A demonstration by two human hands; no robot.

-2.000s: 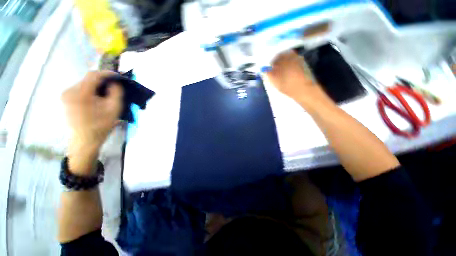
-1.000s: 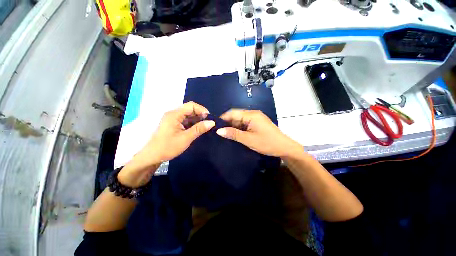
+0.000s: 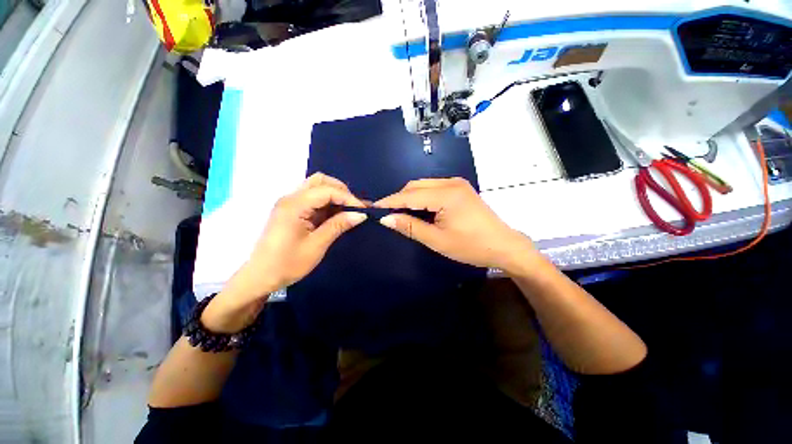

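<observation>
A dark navy garment panel [image 3: 347, 156] lies flat on the white table, its back edge near the presser foot [image 3: 427, 123], its front part hanging over the table edge. My left hand [image 3: 313, 227] and my right hand [image 3: 445, 220] meet above the panel. Both pinch a small dark navy piece [image 3: 373, 211] between thumbs and fingers, stretched as a narrow strip. Much of the piece is hidden by my fingers, and it blends with the panel behind. The sewing machine [image 3: 556, 54] has a white head with a blue stripe.
A black smartphone [image 3: 577, 130], red-handled scissors [image 3: 667, 205] and thread snips [image 3: 700, 170] lie right of the needle. An orange cable [image 3: 766, 208] runs by the right edge. A yellow and red bag [image 3: 182, 22] is at the back left, beside a worn whitish wall [image 3: 52, 225].
My left hand has come in from the left and my right hand from the needle; they met over the panel. Since the last earlier frame, the small piece shows as a longer stretched strip.
</observation>
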